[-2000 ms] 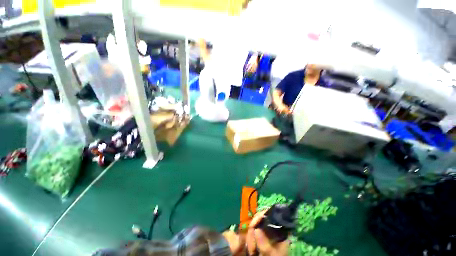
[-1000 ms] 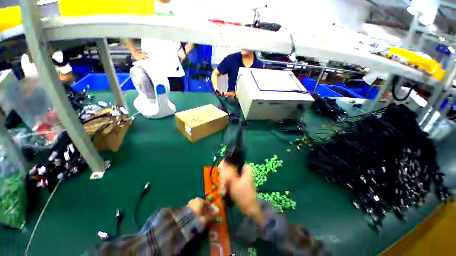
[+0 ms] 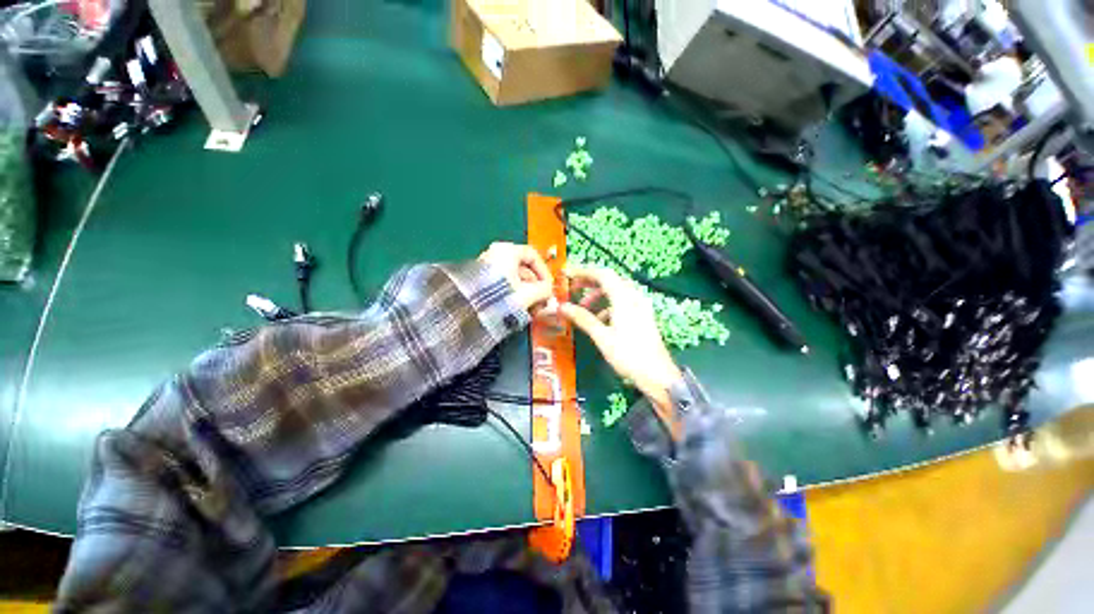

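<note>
The orange work strip (image 3: 557, 414) lies lengthwise in front of me. My left hand (image 3: 521, 271) is at its upper part, fingers pinched together. My right hand (image 3: 618, 324) meets it there from the right, thumb and finger close together. What the fingertips hold is too small to tell. Green terminal blocks (image 3: 636, 244) lie in loose piles right of the strip. The black electric screwdriver (image 3: 750, 296) lies on the bench right of the piles, its cord looping back to the strip. Black cable leads (image 3: 462, 396) lie partly under my left sleeve, with thin wires reaching the strip.
Cable end plugs (image 3: 371, 206) lie left of my hands. A large black lead pile (image 3: 942, 300) is at right. A cardboard box (image 3: 538, 50) and a pale equipment case (image 3: 768, 66) stand at the back. A shelf post (image 3: 206, 74) and connector leads (image 3: 118, 98) are back left.
The screwdriver has left my right hand and lies on the bench at right. My hands have come together over the strip. The view has tilted down.
</note>
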